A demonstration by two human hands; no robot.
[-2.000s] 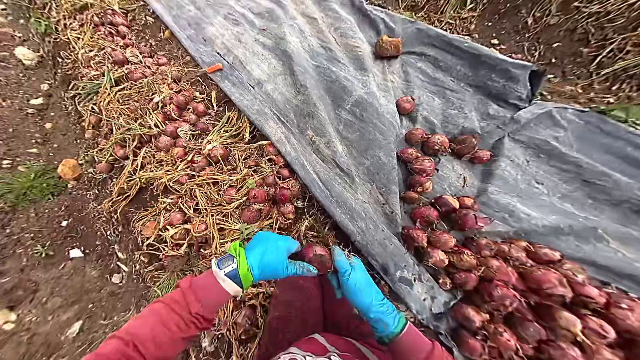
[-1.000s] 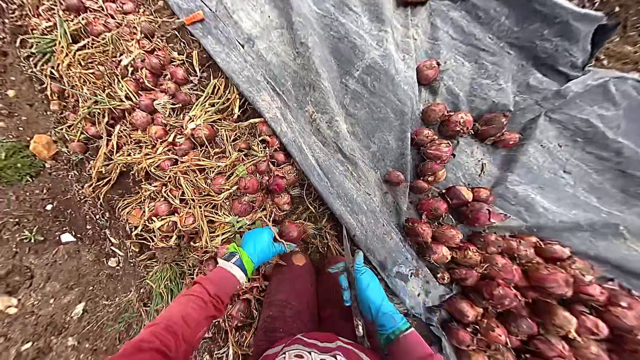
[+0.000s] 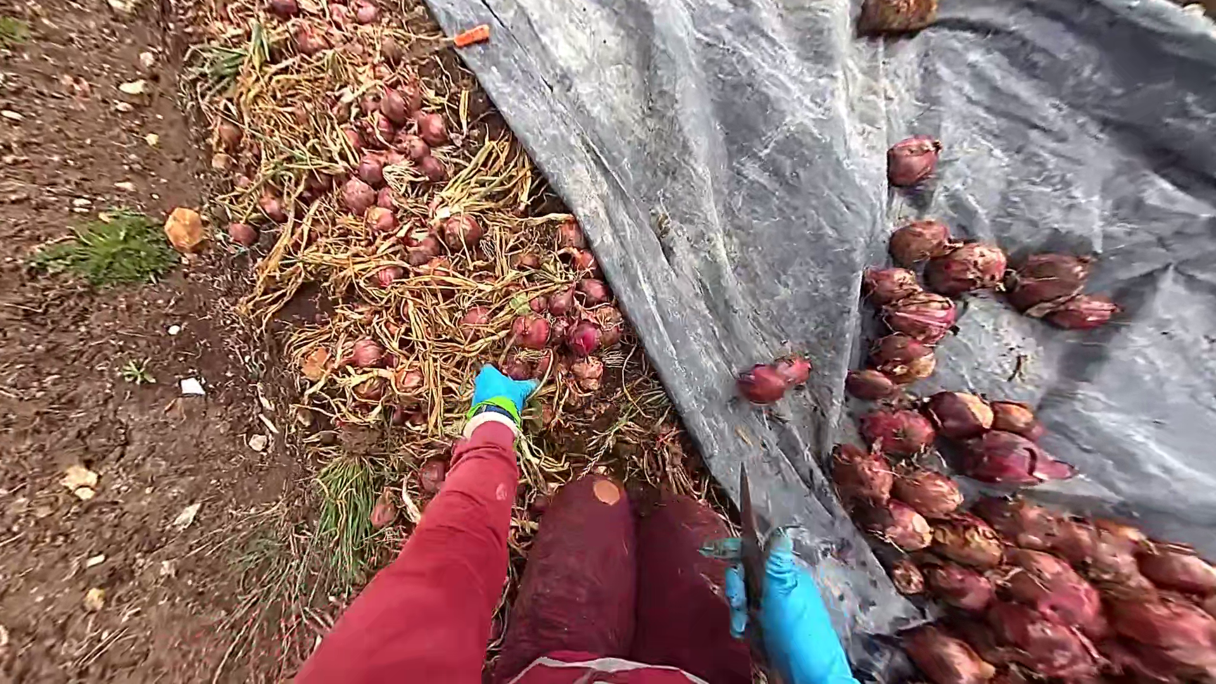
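My left hand [image 3: 502,388], in a blue glove, reaches into red onions with dried tops [image 3: 446,285] lying on the soil. Its fingers are partly hidden, and whether they grip an onion cannot be told. My right hand [image 3: 779,594], also gloved in blue, holds a pointed metal blade [image 3: 749,532] upright over the edge of a grey plastic sheet [image 3: 703,237]; it looks like a knife or shears. Two small red onions [image 3: 765,383] lie on the sheet ahead of that hand. Farther right, a large pile of topped red onions [image 3: 1054,579] covers the sheet's near part.
A brown stone or clod [image 3: 896,14] rests on the sheet at the top. An orange object [image 3: 471,36] lies by the sheet's left edge. Bare soil [image 3: 114,475] with small stones, a tan stone [image 3: 184,230] and a grass tuft [image 3: 112,251] runs along the left.
The onion held between both hands two seconds ago is gone from them. My left hand has moved forward into the onion row, away from my knees. Beside the single small onion on the sheet now lies another.
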